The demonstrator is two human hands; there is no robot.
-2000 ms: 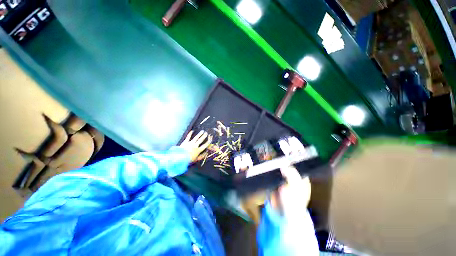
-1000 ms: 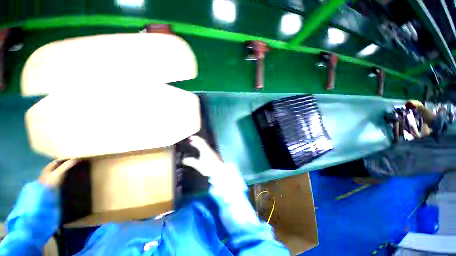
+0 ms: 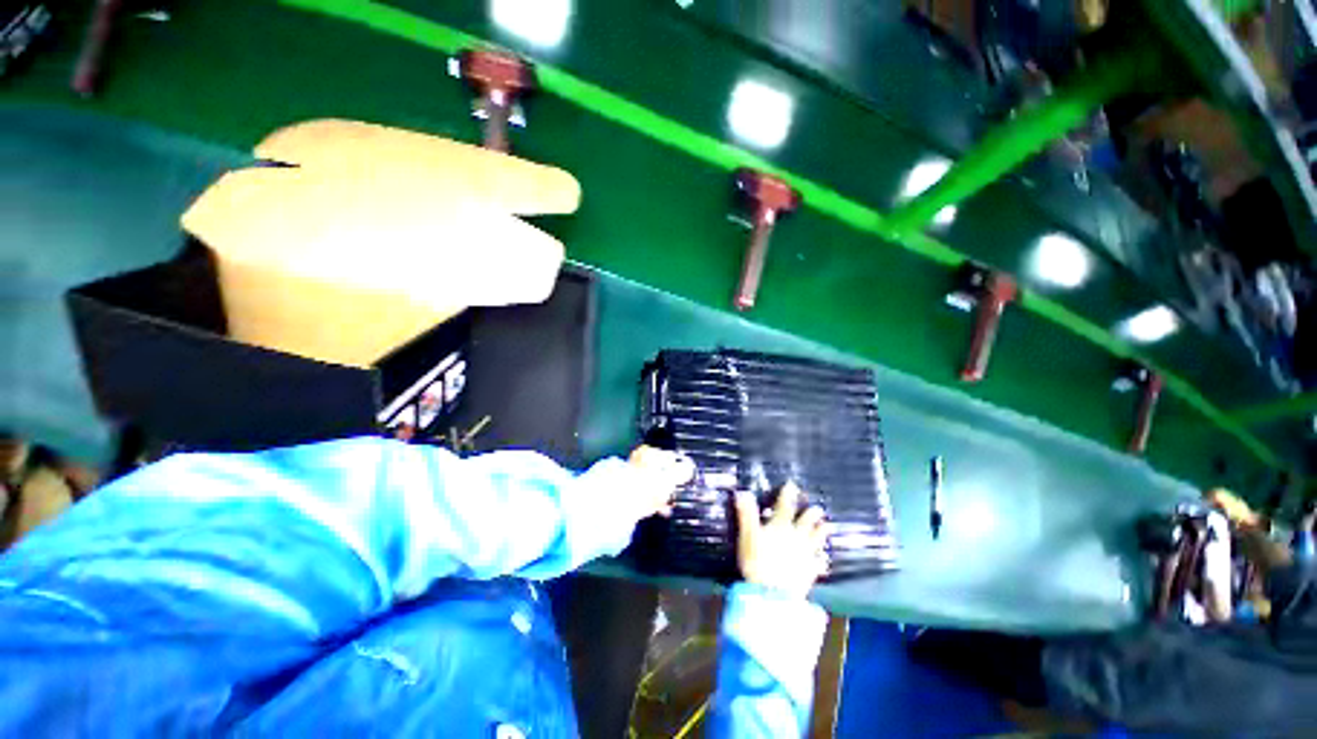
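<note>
A stack of blister trays [image 3: 809, 419], black with shiny ribbed edges, lies on the blue-green bench in front of me. My left hand [image 3: 662, 477] is at the stack's left edge, its fingertips partly hidden against the black plastic. My right hand [image 3: 784, 541] lies on the near part of the stack with its fingers apart. An open retail carton [image 3: 217, 378], black outside and tan inside, stands to the left with its rounded flaps up and photos on its right side. The shallow small-parts tray [image 3: 542, 354] shows beside it, with a few small metal pieces [image 3: 470, 433].
Several hammer-shaped tools [image 3: 757, 238] lie spaced along the green line [image 3: 636, 217] beyond the bench. A thin dark pen-like item [image 3: 936, 498] lies right of the stack. A brown shipping carton [image 3: 676, 657] is below the bench edge. Another person's hand [image 3: 1235, 508] shows far right.
Both hands have left the open retail carton and moved right onto the stack of blister trays. The carton now stands on its own at the left. The view has turned and shifted.
</note>
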